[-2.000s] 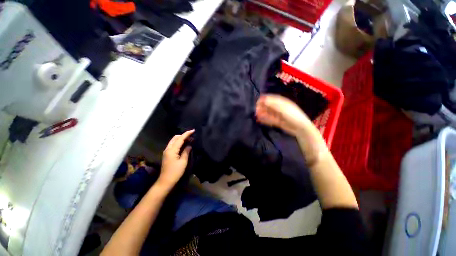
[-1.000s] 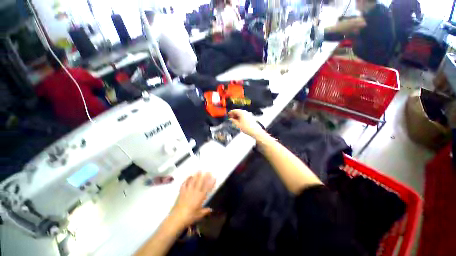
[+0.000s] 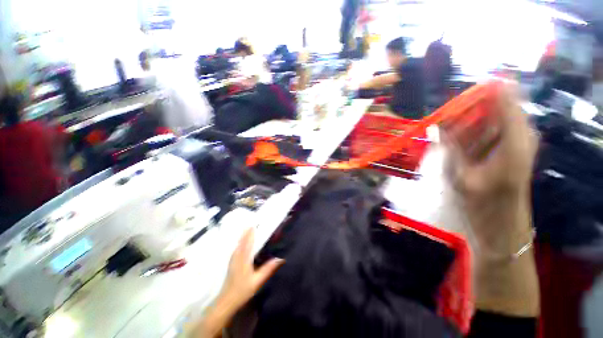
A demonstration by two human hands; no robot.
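Observation:
My right hand (image 3: 492,152), raised at the right and blurred, is closed on one end of an orange-red tie strip (image 3: 383,153). The strip stretches left from it to an orange bunch (image 3: 266,153) on dark cloth at the back of the white table (image 3: 281,214). My left hand (image 3: 241,277) is at the table's front edge with its thumb spread and holds nothing that shows. Black cloth pieces (image 3: 330,257) hang in front of me, beside the table and over the red basket (image 3: 463,264).
The white sewing machine (image 3: 119,204) stands at the left, with red-handled snips (image 3: 164,267), a small black piece (image 3: 125,259) and a tray of small parts (image 3: 251,198) near it. Another red basket (image 3: 370,135) stands beyond. A person in dark clothes (image 3: 410,82) sits at the back.
My right hand has gone from my lap to the orange bunch, then up and right, drawing the strip out. My left hand has moved from the black cloth to the table edge. The view has lifted.

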